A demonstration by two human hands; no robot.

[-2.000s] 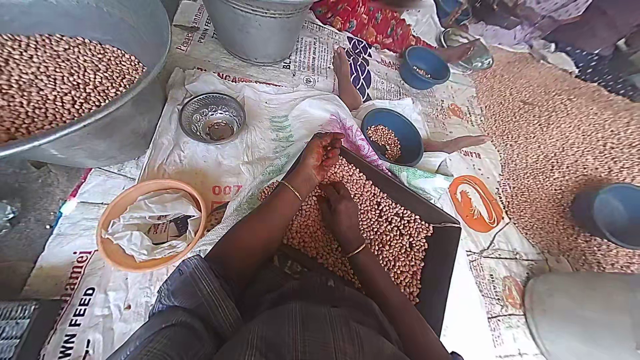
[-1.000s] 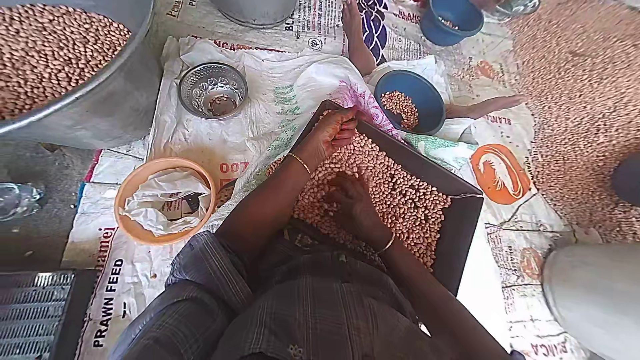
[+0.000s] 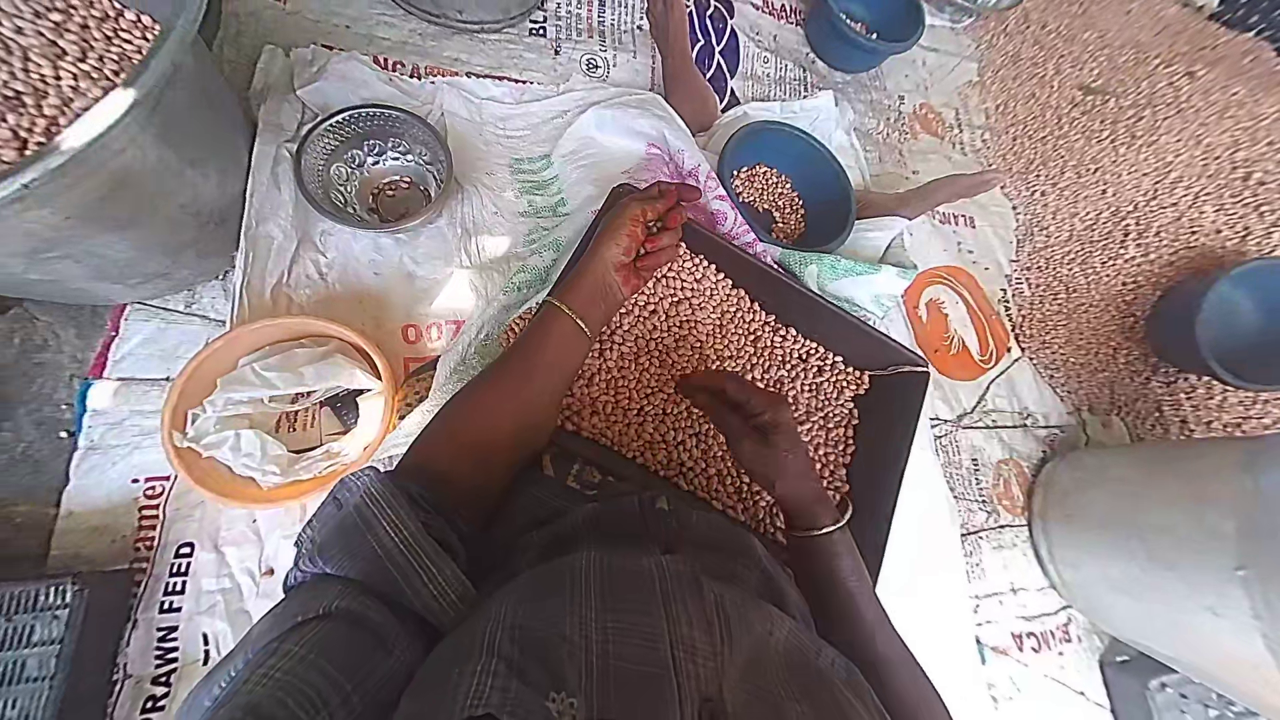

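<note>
A dark rectangular tray on my lap is spread with shelled peanuts. My left hand is raised over the tray's far left corner, palm partly up with curled fingers, and small dark bits show between them; what they are is unclear. Over the right part of the peanuts is my right hand, its fingers extended and slightly bent, touching or just above them. Whether anything sits under its fingertips is hidden. Beyond the tray stands a blue bowl partly filled with peanuts.
A patterned metal bowl and an orange basin with a plastic bag stand left, near a large metal tub of peanuts. Another person's feet are beyond the tray. Peanuts cover the floor at right, around a blue container; a metal vessel lies nearer.
My right hand has moved away from my left, toward the right part of the tray, and its fingers have straightened. My left hand remains raised near the far corner.
</note>
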